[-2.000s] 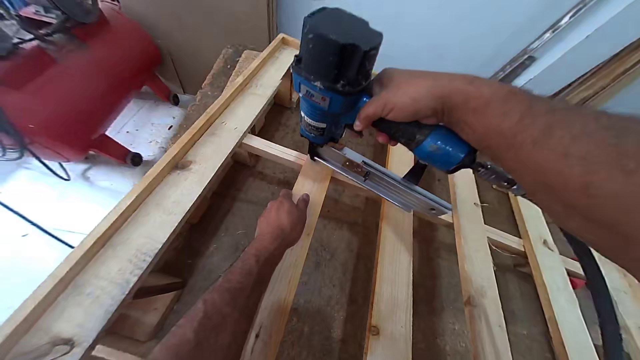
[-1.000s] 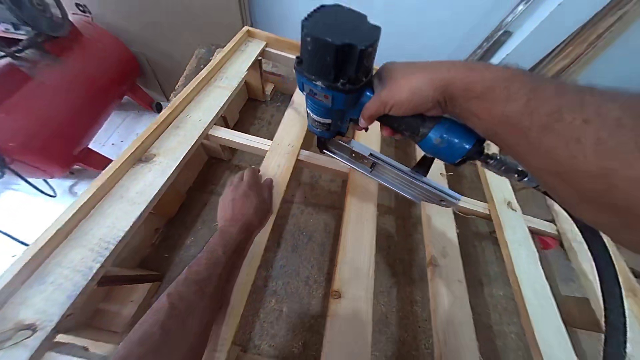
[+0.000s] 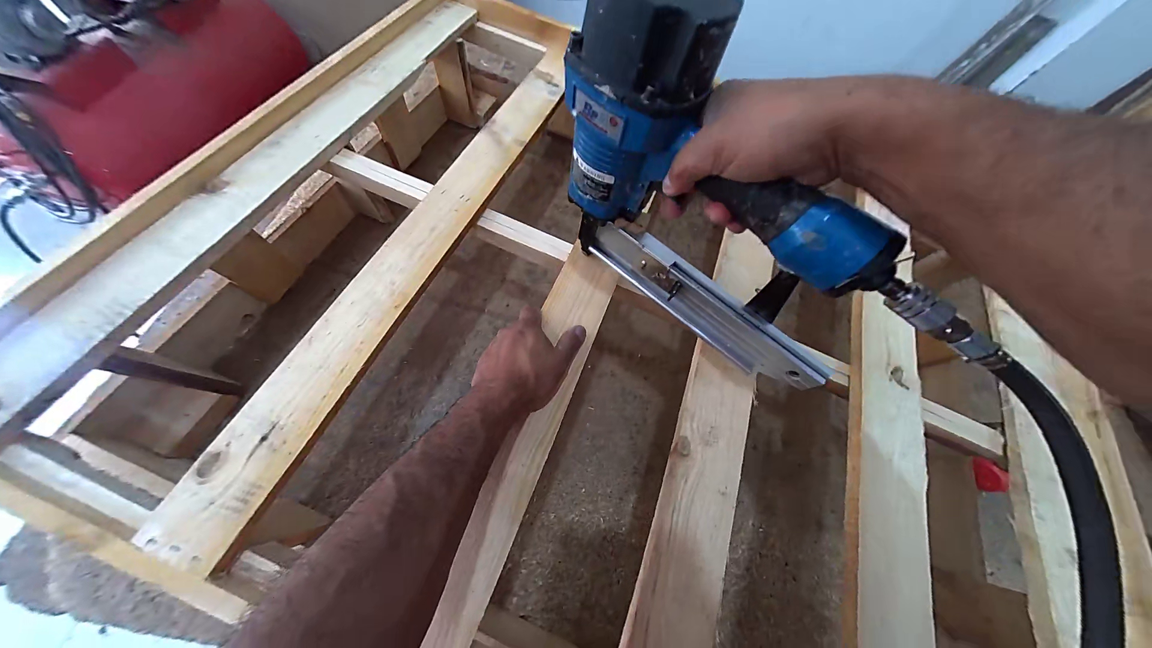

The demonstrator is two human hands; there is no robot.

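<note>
My right hand (image 3: 747, 144) grips the handle of a blue and black pneumatic nailer (image 3: 612, 135), one finger at its trigger. The nose of the tool meets the far part of a pine slat (image 3: 531, 432), about where that slat lies over a wooden cross rail (image 3: 522, 238). On the same slat, nearer to me, rests my left hand (image 3: 526, 360), thumb on the wood and fingers at its left edge. The silver nail magazine (image 3: 720, 315) slants down to the right over a neighbouring slat (image 3: 697, 450). A black air hose (image 3: 1062, 441) runs from the handle.
Several more slats span the wooden frame, among them one on the left (image 3: 360, 324) and one on the right (image 3: 891, 468). A raised edge board (image 3: 216, 153) borders the frame. Beyond it stands a red compressor tank (image 3: 180, 99). A small red object (image 3: 990, 474) lies low between slats at right.
The view has shifted. Both hands and the nailer have moved right along the frame, from one slat a second ago to the slat on its right.
</note>
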